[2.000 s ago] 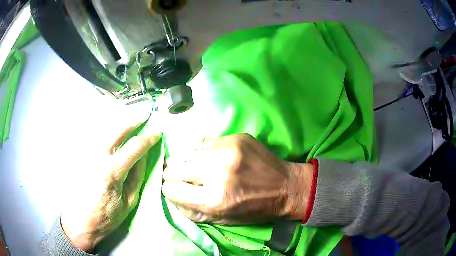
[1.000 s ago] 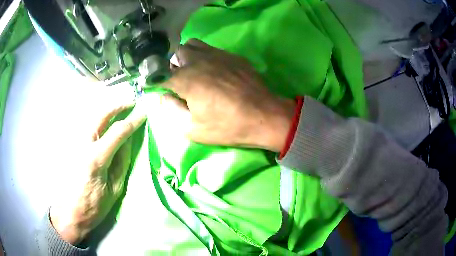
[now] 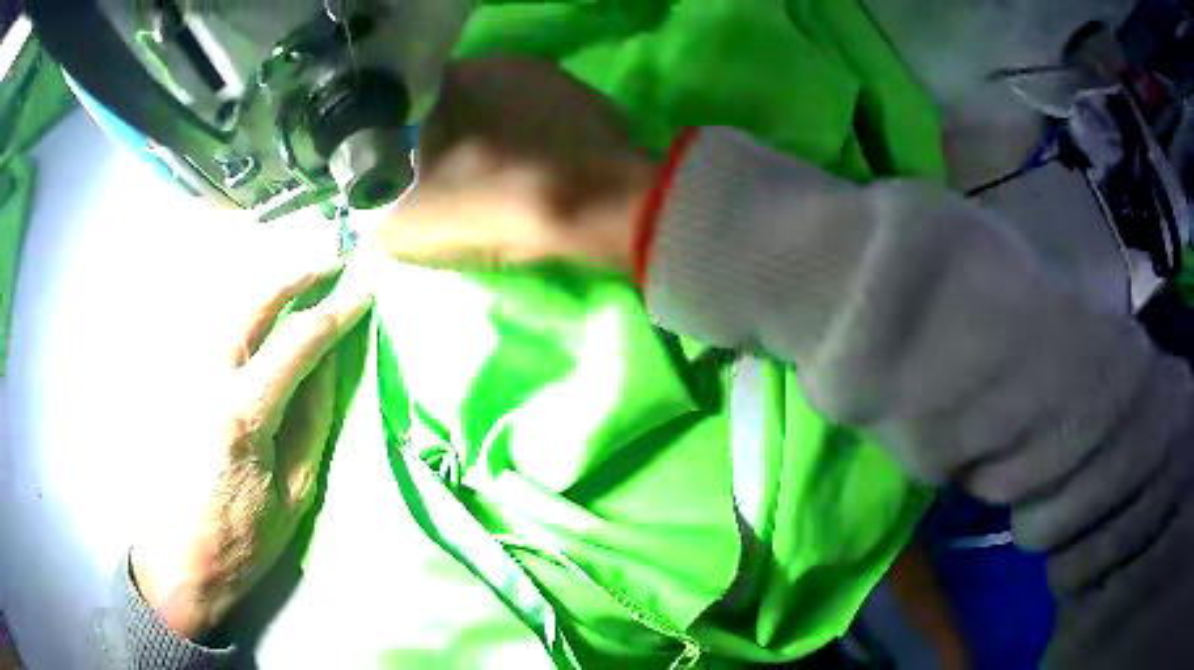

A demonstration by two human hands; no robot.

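The bright green garment point(image 3: 589, 458) lies in folds across the table under the machine head, with a pale strip point(image 3: 749, 445) on it. My left hand point(image 3: 262, 445) lies on the green cloth left of the seam edge, its fingertips just below the needle area point(image 3: 346, 233), which is washed out by glare. My right hand point(image 3: 524, 170) is beside the machine's round grey-capped knob point(image 3: 371, 166), on the cloth to the right of the needle; its fingertips are lost in glare and behind the knob. Whether either hand pinches the cloth cannot be made out.
The sewing machine head point(image 3: 249, 79) fills the upper left. Narrow green pieces point(image 3: 16, 196) lie at the far left edge. A metal and dark device point(image 3: 1113, 170) with a thin rod stands at the upper right. A blue bin point(image 3: 989, 576) shows below the table at lower right.
My right hand has moved up and left, from the seam below the needle to beside the machine head. The cloth has shifted slightly up and left; my left hand has moved little.
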